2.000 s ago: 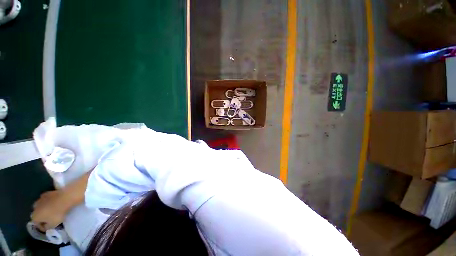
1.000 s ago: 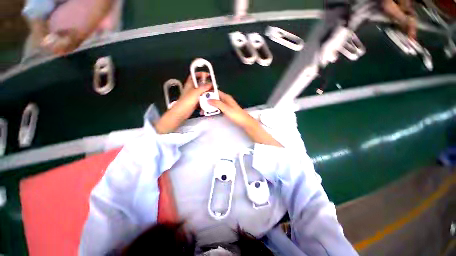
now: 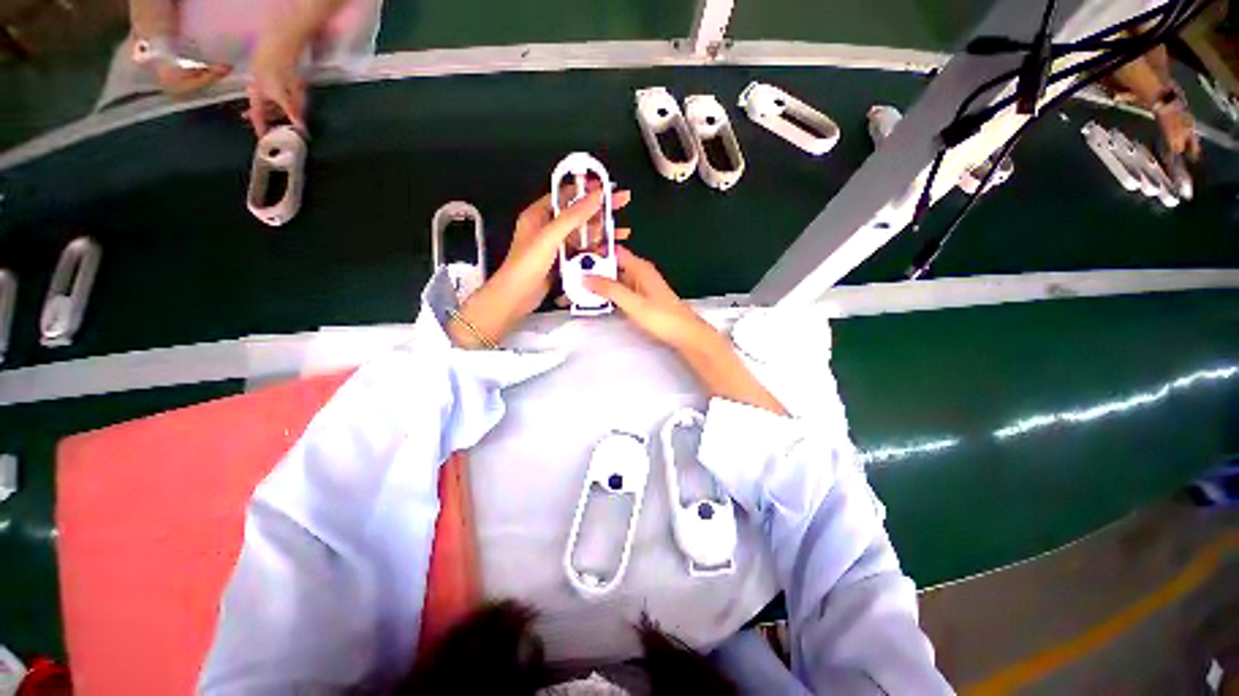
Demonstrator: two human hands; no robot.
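A white loop-shaped housing [image 3: 588, 279] is held upright between my hands above the near edge of the green belt, its block with the dark round spot toward me. My left hand [image 3: 523, 272] holds it from the left, with fingers across its open centre. My right hand [image 3: 641, 297] grips its block end from the right. Whether a small part is between my fingers is not clear. Two more housings, one on the left [image 3: 587, 533] and one on the right [image 3: 703, 534], lie on the white-grey cloth [image 3: 530, 490]; my right sleeve partly covers the right one.
The dark green belt [image 3: 367, 177] carries several housings, one close beside my left hand. A red-pink sheet [image 3: 150, 530] lies left of the cloth. A slanted metal upright [image 3: 870, 224] with black cables [image 3: 1039, 61] stands at right. Other people's hands reach in at upper left and upper right.
A person's hand at upper left has come onto a belt housing. Housings at far left have shifted slightly. My left fingers have moved across the held housing's opening. The view has steadied.
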